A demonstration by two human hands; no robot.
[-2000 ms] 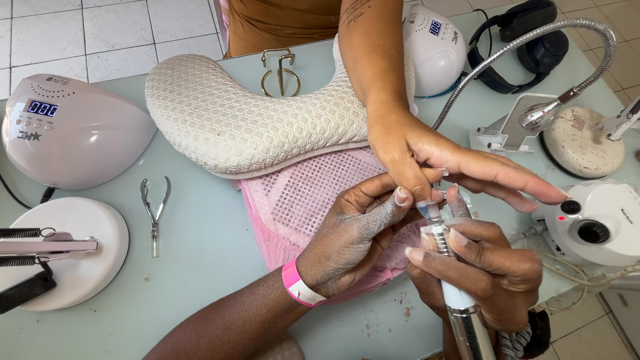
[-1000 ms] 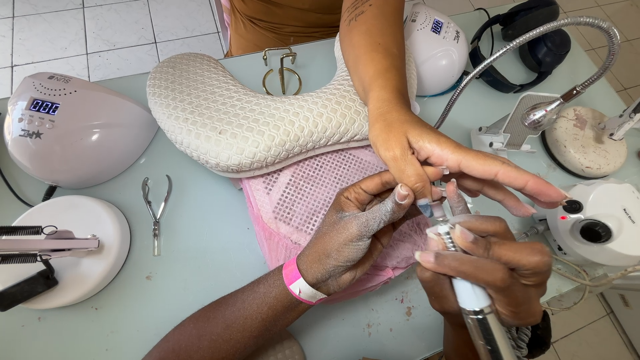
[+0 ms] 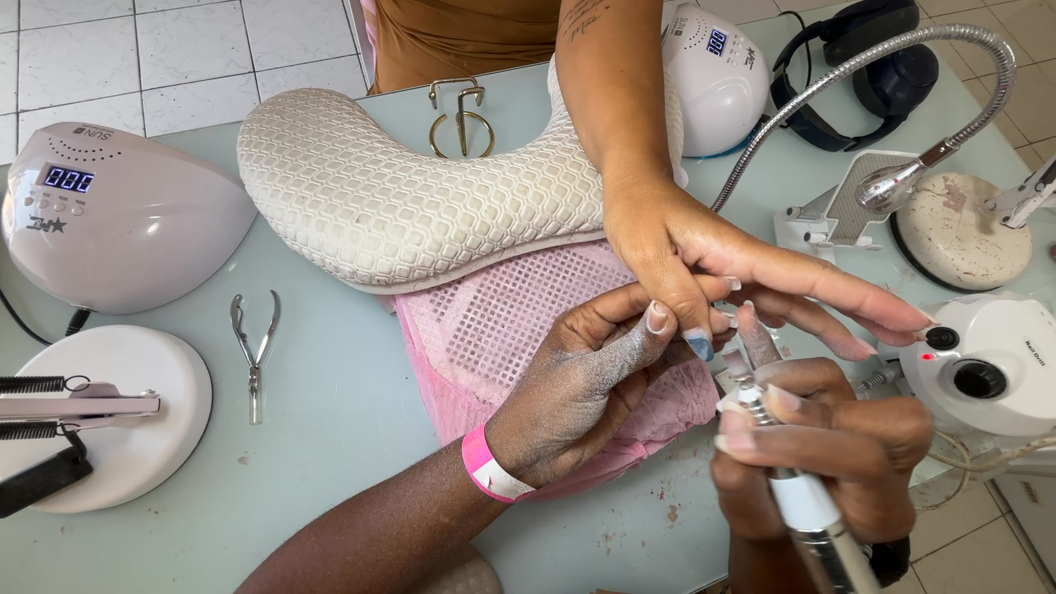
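Observation:
Dusty with pale powder, my left hand (image 3: 577, 379) grips the thumb of another person's hand (image 3: 701, 239). Blue-grey colour covers part of that thumb's nail (image 3: 699, 342). My right hand (image 3: 825, 454) holds a nail drill handpiece (image 3: 808, 503), its bit just to the right of the thumb tip and apart from it. The other person's forearm rests across a cream textured armrest cushion (image 3: 429, 206). Beneath the hands lies a pink cover over a perforated grille (image 3: 528, 313).
Two nail lamps (image 3: 124, 223) (image 3: 716, 82), cuticle nippers (image 3: 256, 355) and a round white lamp base (image 3: 148, 421) stand around the glass tabletop. At right are the nail drill's control unit (image 3: 986, 363), a flexible metal lamp neck (image 3: 866, 49), a phone stand (image 3: 850, 198) and headphones (image 3: 874, 74).
My right hand has drawn the drill slightly away from the thumb, down and to the right. My left hand keeps its hold on the thumb.

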